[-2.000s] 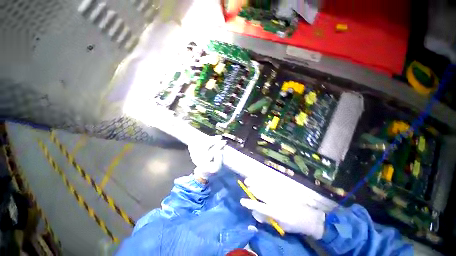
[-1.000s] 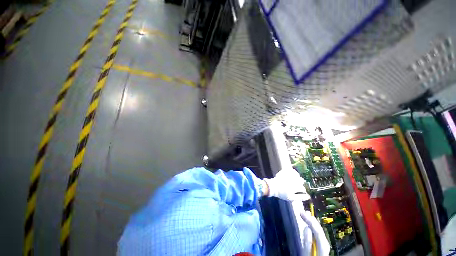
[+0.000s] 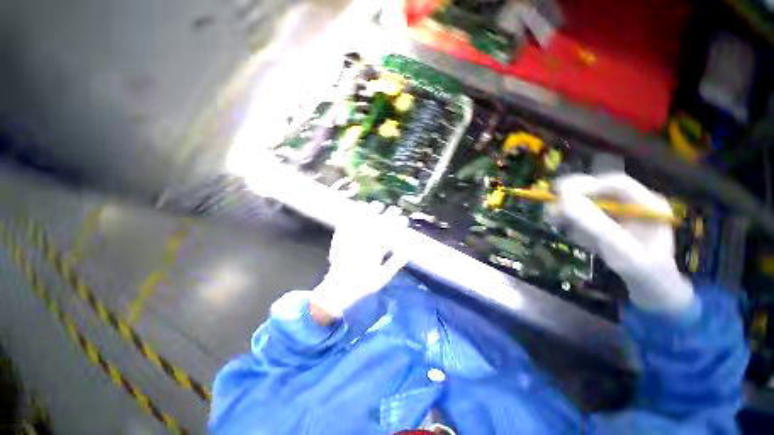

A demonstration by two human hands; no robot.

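My right hand (image 3: 624, 234), in a white glove, holds a yellow-orange pencil-like stick (image 3: 530, 194) over a green circuit board (image 3: 526, 234); its tip is at the yellow blocks, but blur hides whether it touches. The hand covers the board's right part. My left hand (image 3: 363, 255), also gloved in white, lies at the pale front rail (image 3: 458, 270) with fingertips by the carrier edge; I see nothing in it. Another green board (image 3: 407, 127) with yellow blocks sits in the carrier to the left, its left end washed out by glare.
A red mat (image 3: 619, 68) behind the conveyor bears a spare green board (image 3: 475, 30) with a pale tag. A yellow tape roll (image 3: 686, 136) is beside the mat. A grey machine cover (image 3: 110, 93) stands at the left, above a floor with yellow-black lines (image 3: 110, 314).
The view has swung back from the floor and machine side to the boards. My right hand has moved from the front rail to over the right board, with the stick still in it.
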